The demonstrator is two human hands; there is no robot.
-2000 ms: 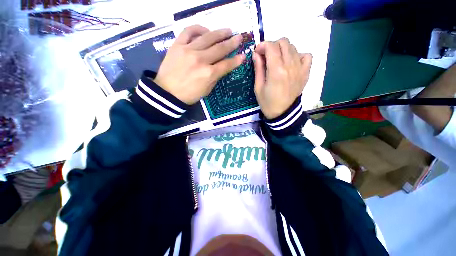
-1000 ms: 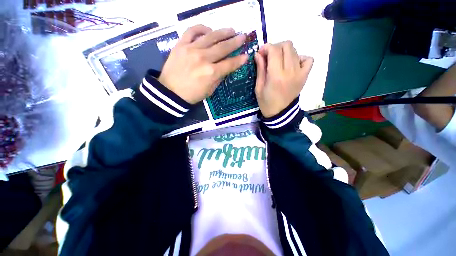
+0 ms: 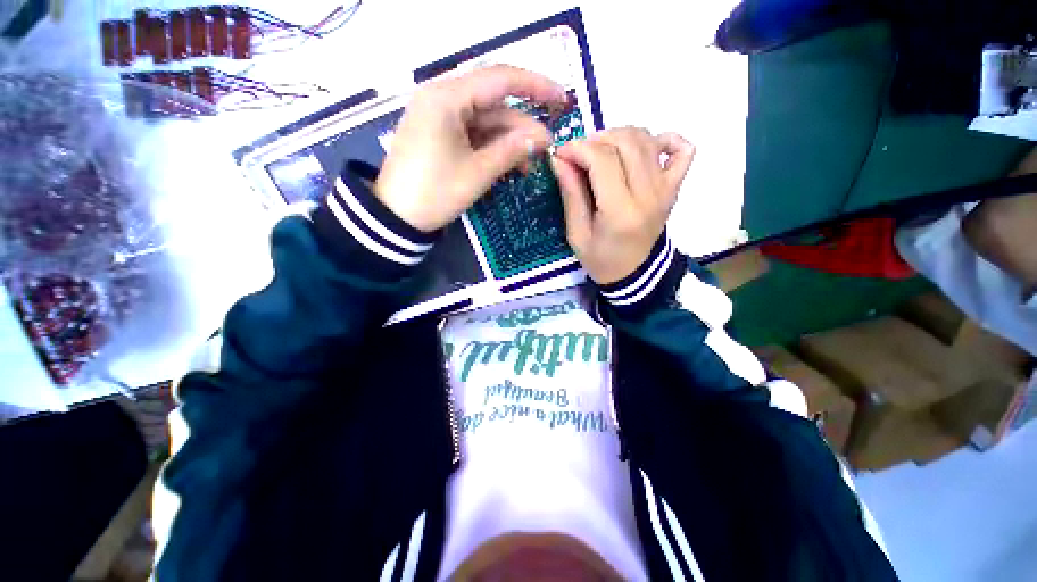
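The white housing frame (image 3: 574, 59) lies tilted in front of me on the white sheet. Its right window holds the green circuit board (image 3: 517, 227), and its left window shows a dark grey-black panel (image 3: 453, 273). My left hand (image 3: 455, 142) is over the middle of the frame, thumb and fingers curled together above the board's upper part. My right hand (image 3: 623, 193) is over the board's right edge, its thumb and index finger pinched close to my left fingertips. Something small and pale shows between the fingertips; I cannot tell what it is.
Red-brown module strips (image 3: 188, 34) with thin wires lie at the upper left. Bagged modules (image 3: 80, 205) are at the far left. A dark-blue tool (image 3: 785, 21) is at the upper right by the green surface (image 3: 802, 136). Another person's arm (image 3: 1006, 239) is at the right edge, above cardboard boxes (image 3: 881, 358).
My left fingers have lifted and curled away from the board's top. My right hand has moved slightly left and down, to meet them. The view has shifted, showing more of the module strips.
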